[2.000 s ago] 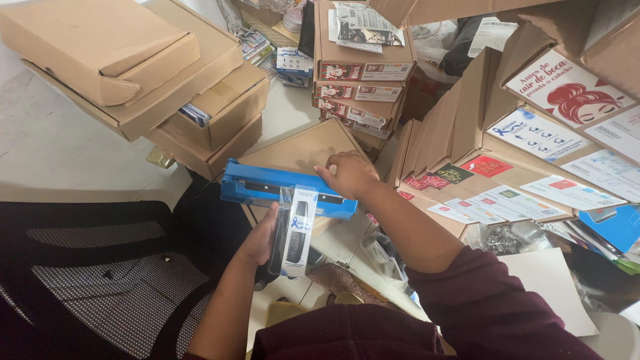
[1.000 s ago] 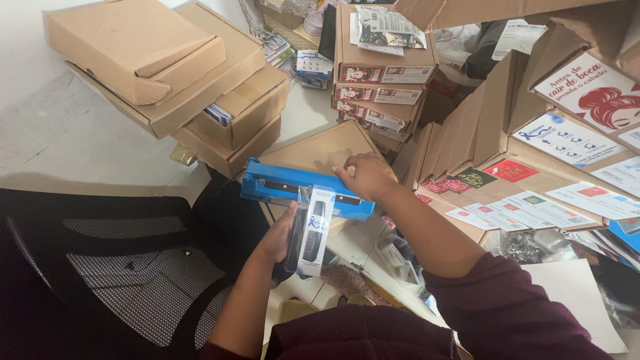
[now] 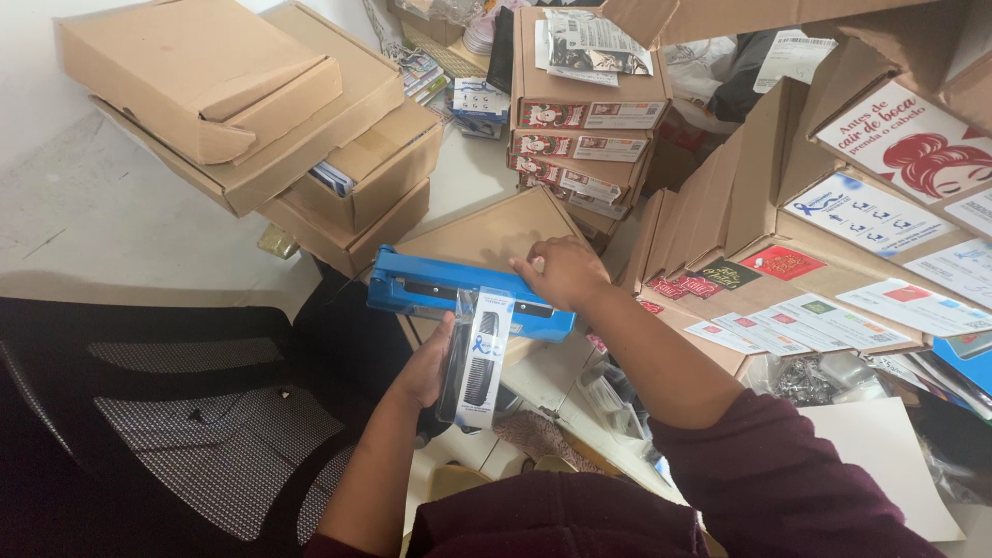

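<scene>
A blue impulse sealer (image 3: 411, 288) lies across a closed cardboard box (image 3: 496, 232). My right hand (image 3: 566, 271) rests with its fingers on the right end of the sealer's upper arm. In my left hand (image 3: 426, 360) is a clear plastic packet (image 3: 482, 364) with a black comb and a printed white card bearing a blue ribbon. The packet's upper end lies at the sealer's front edge and middle; whether it is clamped there I cannot tell. My left fingers are partly hidden behind the packet.
Cardboard boxes (image 3: 201, 77) are stacked at the left, and more boxes (image 3: 593, 77) with red labels stand at the back. Leaning boxes (image 3: 697, 225) with printed cards fill the right. A black mesh chair (image 3: 217, 434) is at the lower left, and a white sheet (image 3: 883, 465) at the lower right.
The view has shifted slightly. Both hands, the packet and the sealer keep much the same arrangement.
</scene>
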